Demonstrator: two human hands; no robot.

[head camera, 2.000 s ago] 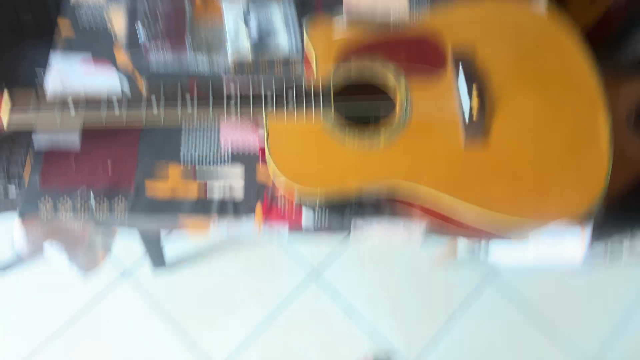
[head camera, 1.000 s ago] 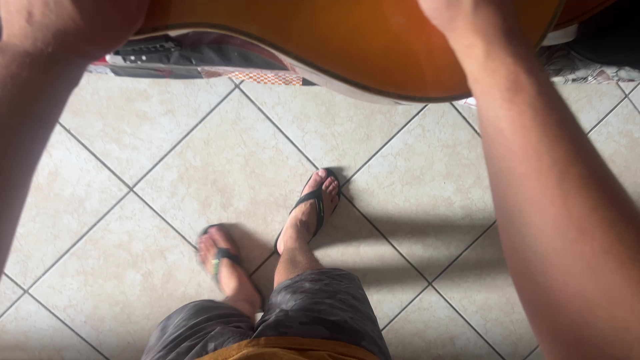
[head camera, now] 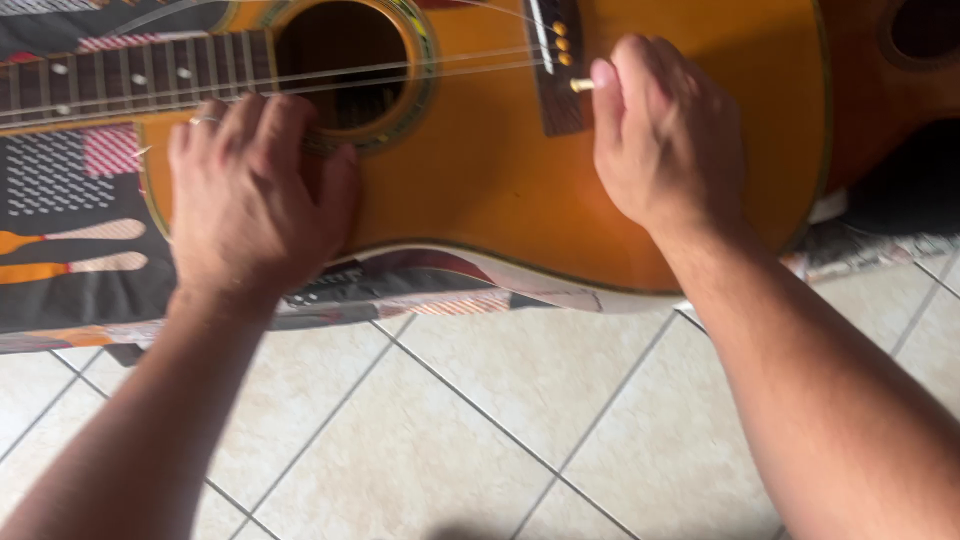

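Observation:
An acoustic guitar (head camera: 480, 180) lies face up, its neck pointing left. My left hand (head camera: 255, 187), a ring on one finger, rests on the top beside the soundhole (head camera: 341, 64), with its fingertips near the end of the fretboard (head camera: 142, 75). Between thumb and fingers my right hand (head camera: 667, 135) holds a pale bridge pin (head camera: 581, 85), just right of the bridge (head camera: 559, 101). Several yellowish bridge pins (head camera: 561, 43) sit in the bridge. Thin strings (head camera: 480, 64) run over the soundhole, and one loose string curves near the top edge.
Beneath the guitar is a dark patterned cloth (head camera: 75, 292) printed with flags and brushes. At the right is another reddish-brown guitar body (head camera: 862, 97), with a black object (head camera: 915, 180) below it. A tiled floor (head camera: 450, 420) spans the lower view.
Both hands have come onto the guitar's top from its sides, where they were one second ago. A bridge pin now shows in my right hand. The view has shifted up from my feet.

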